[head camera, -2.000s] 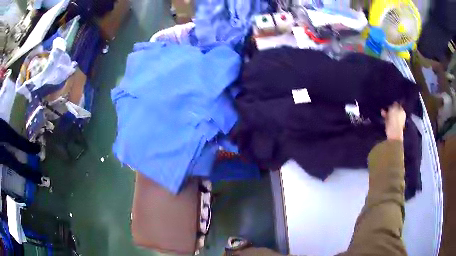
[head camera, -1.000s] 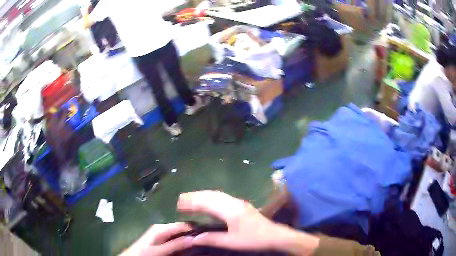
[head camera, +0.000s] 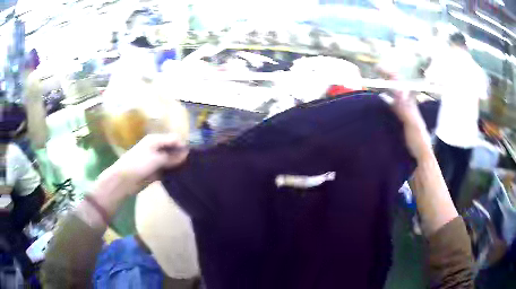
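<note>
A dark purple-black top (head camera: 300, 226) hangs spread out in front of me, held up by its upper edge. A narrow pale motif shows across its upper middle. My left hand (head camera: 161, 155) is closed on the top's left upper corner. My right hand (head camera: 403, 104) is raised at the top's right upper part, with the cloth at its fingers; the fingertips are blurred. A pale horizontal bar (head camera: 362, 83) runs behind or at the top's upper edge near my right hand. I cannot make out any tool in either hand. The lower end of the top is cut off by the frame.
A pale dress form (head camera: 167, 231) stands close behind the top at left. Blue cloth (head camera: 127, 265) lies at the lower left. A person in white (head camera: 461, 96) stands at right, and another person (head camera: 22, 169) is at the far left. Cluttered tables lie beyond.
The view has swung from the table and floor up to the room. My hands, close together low in the frame before, are now raised and apart, with the dark top spread between them.
</note>
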